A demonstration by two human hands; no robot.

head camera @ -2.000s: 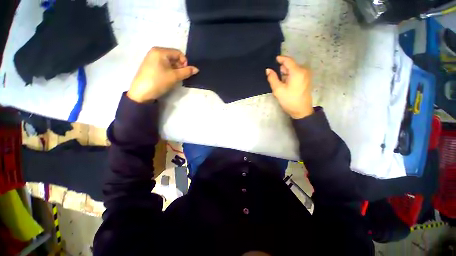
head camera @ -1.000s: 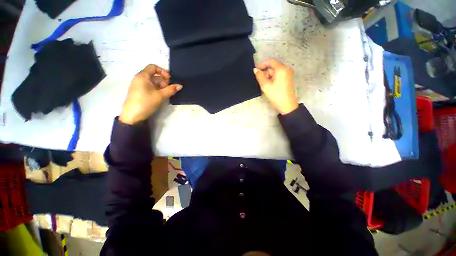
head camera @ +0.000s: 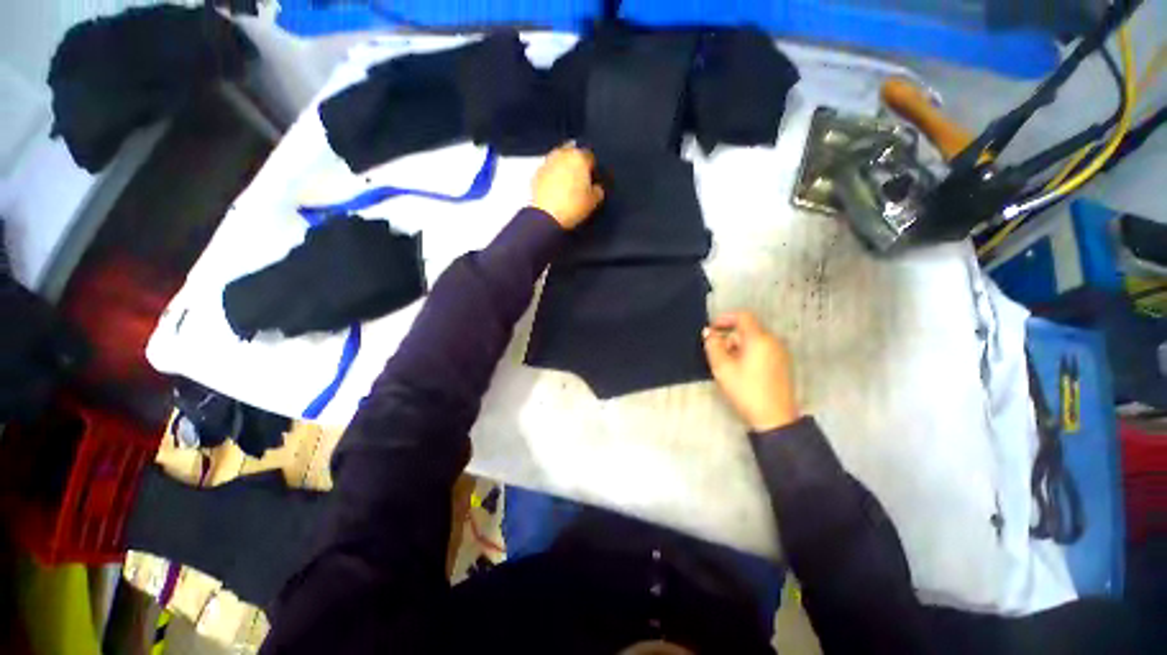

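Black cut panels [head camera: 618, 314] lie overlapping at the table centre, the nearest with a shallow point at its front edge. My left hand [head camera: 567, 187] reaches to the left edge of a farther panel, fingers curled and closed on the cloth. My right hand [head camera: 753, 371] is at the right edge of the nearest panel, thumb and finger close together; whether they pinch cloth cannot be told. A small black bundle [head camera: 326, 275] lies left of the panels, with a blue strip [head camera: 335, 374] coming out under it. Another blue strip [head camera: 410, 196] lies behind it.
More black pieces [head camera: 403, 105] lie along the table's rear. The steam iron [head camera: 883, 192], with black and yellow hoses, stands at right rear. A blue tray [head camera: 1094, 448] with shears and yellow snips [head camera: 1071, 390] is at the right edge. A red crate [head camera: 100, 484] is at lower left.
My left hand has moved away from the nearest panel's left edge to a farther panel. My right hand stays by the right edge. The view has tilted up, showing the rear pieces and whole iron.
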